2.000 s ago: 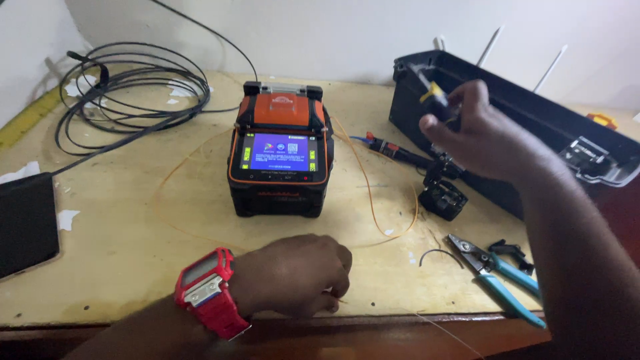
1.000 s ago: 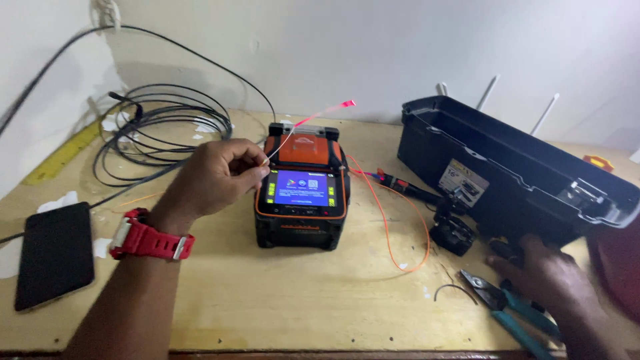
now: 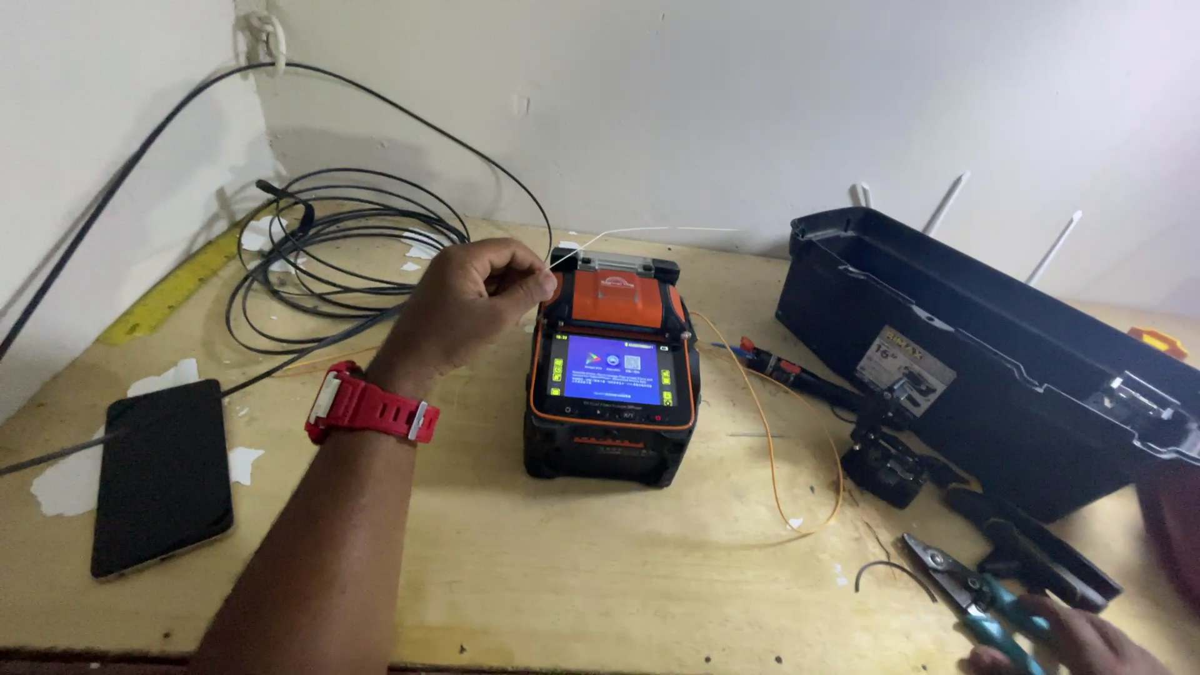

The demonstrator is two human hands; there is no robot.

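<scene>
My left hand, with a red watch on its wrist, pinches a thin white fibre strand above the left side of an orange and black fusion splicer. The strand rises and runs to the right over the splicer's closed lid; the splicer's screen is lit. At the lower right, my right hand has its fingers around the teal handles of a pair of fibre strippers, whose jaws point up and left. An orange fibre cable loops from the splicer's right side onto the table.
Coiled black cable and a yellow ruler lie back left, with a dark phone nearer. A black toolbox stands at the right. Before it lie a pen-shaped tool, a small black device and a short black cable piece.
My right hand held a yellow and black tool by the toolbox two seconds ago; now it is on the strippers. My left hand has risen from the table's front to beside the splicer's lid.
</scene>
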